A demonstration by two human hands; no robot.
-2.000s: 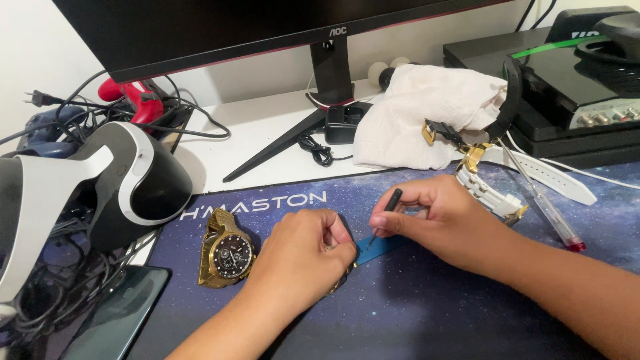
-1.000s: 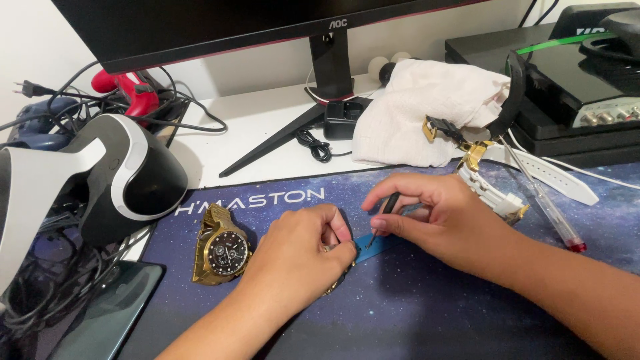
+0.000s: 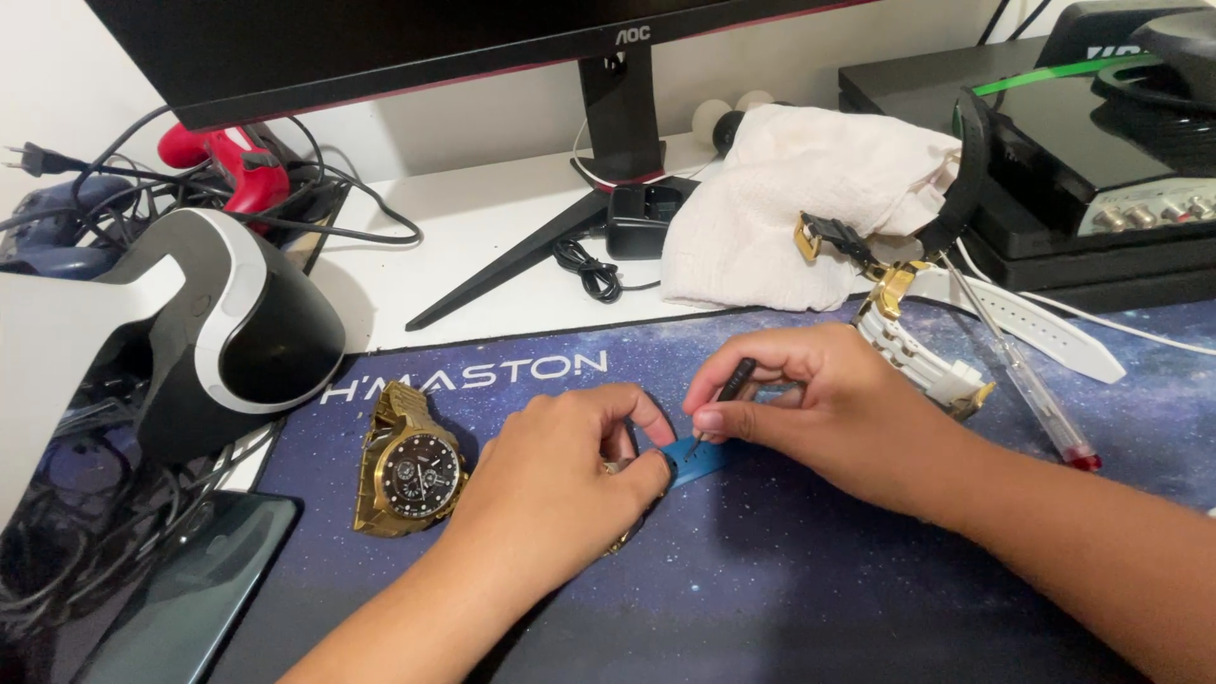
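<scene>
My left hand (image 3: 570,475) is closed over a watch, mostly hidden beneath it, pressing it down on the desk mat. A blue strap (image 3: 698,458) sticks out to the right from under my left thumb. Between the fingertips of my right hand (image 3: 807,408) is a small black-handled precision screwdriver (image 3: 736,380), its thin tip touching the blue strap. Left of my left hand lies a gold metal wristwatch (image 3: 415,472) with a dark dial. Behind my right hand rest a white and gold watch (image 3: 917,351) and a clear-handled screwdriver (image 3: 1031,389) with a red end.
A white cloth (image 3: 807,199), a black strap (image 3: 841,237) and a black power adapter (image 3: 638,223) lie at the back, near the monitor stand (image 3: 617,123). To the left are a VR headset (image 3: 256,313), a red game controller (image 3: 249,171), tangled cables and a smartphone (image 3: 204,579). Black electronic boxes (image 3: 1073,152) stand back right.
The fingers of my right hand have shifted slightly around the screwdriver, whose tip stays at the blue strap. My left hand has kept its place.
</scene>
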